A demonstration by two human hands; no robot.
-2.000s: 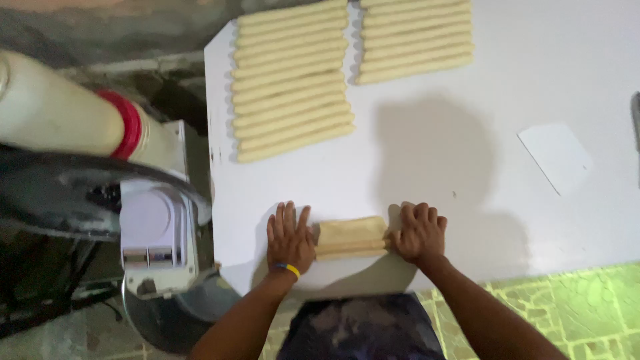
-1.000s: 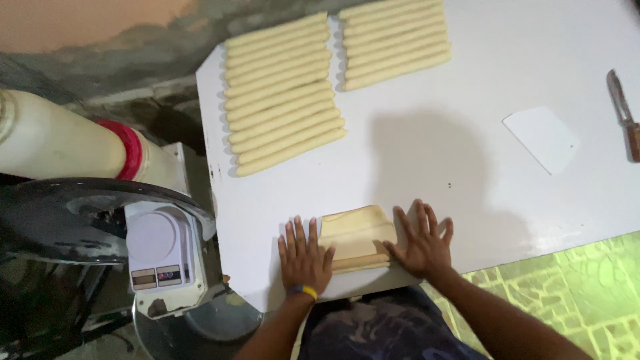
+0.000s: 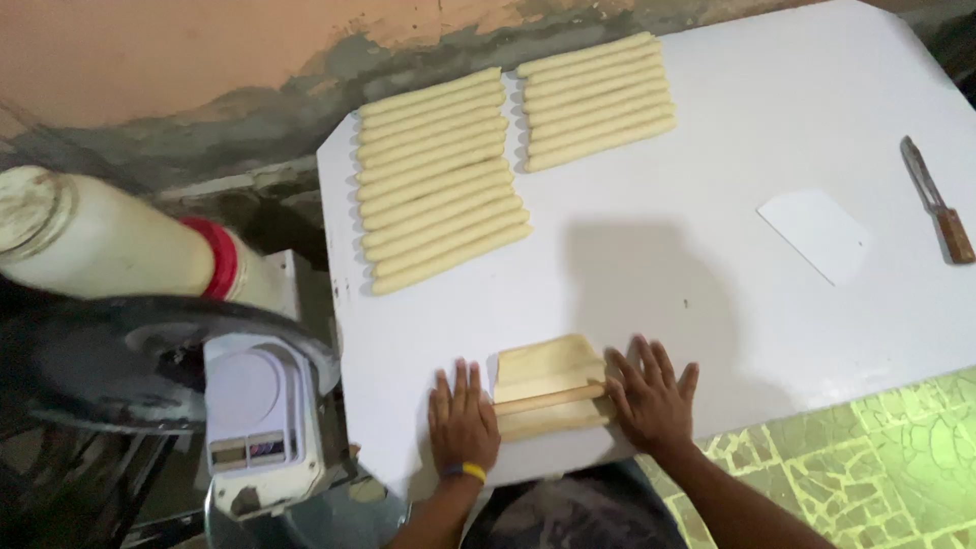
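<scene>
A flat sheet of pale dough [image 3: 545, 362] lies near the front edge of the white table, with a thin wooden rolling pin [image 3: 549, 398] across it. My left hand [image 3: 463, 419], with a blue and yellow band at the wrist, rests flat with fingers spread at the pin's left end. At its right end my right hand [image 3: 652, 393] is spread too, palm down. Both palms hide the pin's ends; neither hand's fingers close around it. Farther back, dough ropes lie side by side in a larger left group [image 3: 442, 183] and a smaller right group [image 3: 598, 103].
A white plastic scraper [image 3: 816, 232] and a knife with a wooden handle [image 3: 938, 202] lie on the table's right side. Left of the table stand a white kitchen scale [image 3: 248, 396], a black round basin [image 3: 99, 351] and a whitish container with a red band [image 3: 130, 236]. A wall borders the back.
The wooden pin now shows across the middle of the dough, with a strip of dough on its near side. The view has shifted, showing more wall and the whole knife.
</scene>
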